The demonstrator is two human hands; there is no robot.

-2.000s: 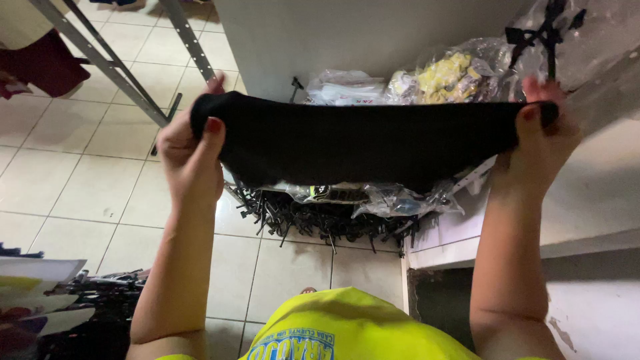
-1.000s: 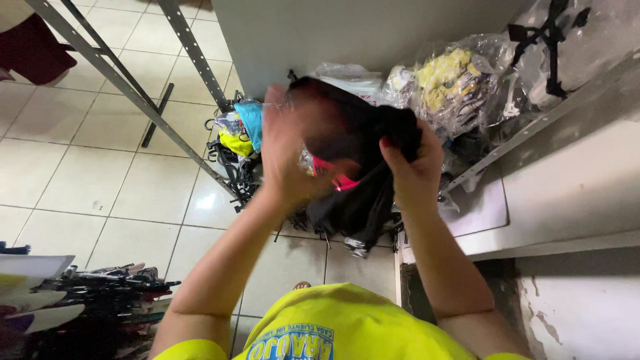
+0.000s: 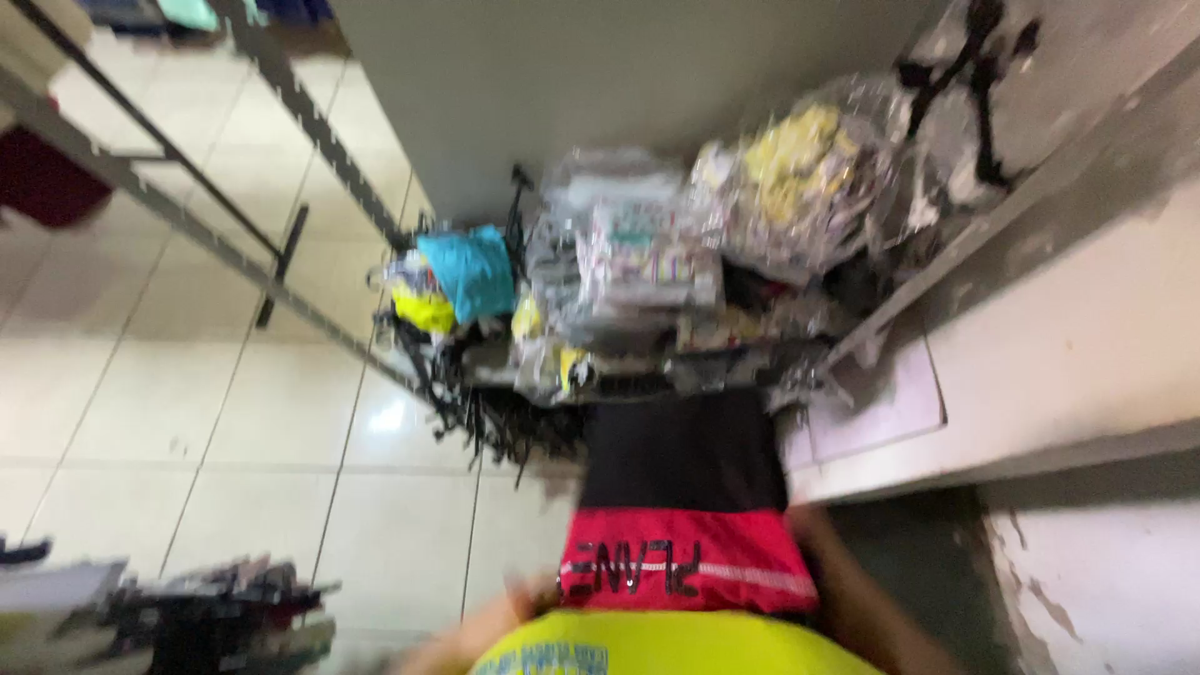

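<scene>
A black and red fabric garment (image 3: 689, 487), with dark lettering on its red part, hangs flat in front of the yellow shirt (image 3: 656, 647). My left hand (image 3: 534, 595) is a blur at the garment's lower left edge; its fingers cannot be made out. My right hand (image 3: 808, 530) is mostly hidden at the garment's right edge, with the blurred forearm below. Whether either hand grips the cloth does not show. Beyond the garment's upper end lie clear plastic packages (image 3: 647, 253).
A metal rack (image 3: 197, 230) with long rails stands at left. Bagged yellow items (image 3: 806, 159), a blue bundle (image 3: 469, 272) and many black hangers (image 3: 506, 427) fill the shelf ahead. More hangers with garments (image 3: 216, 609) are at lower left; a white ledge (image 3: 1050, 375) runs along the right.
Both hands have come down and back towards the body. The garment, stretched wide as a black band and then bunched between the hands, now hangs flat with its red part showing.
</scene>
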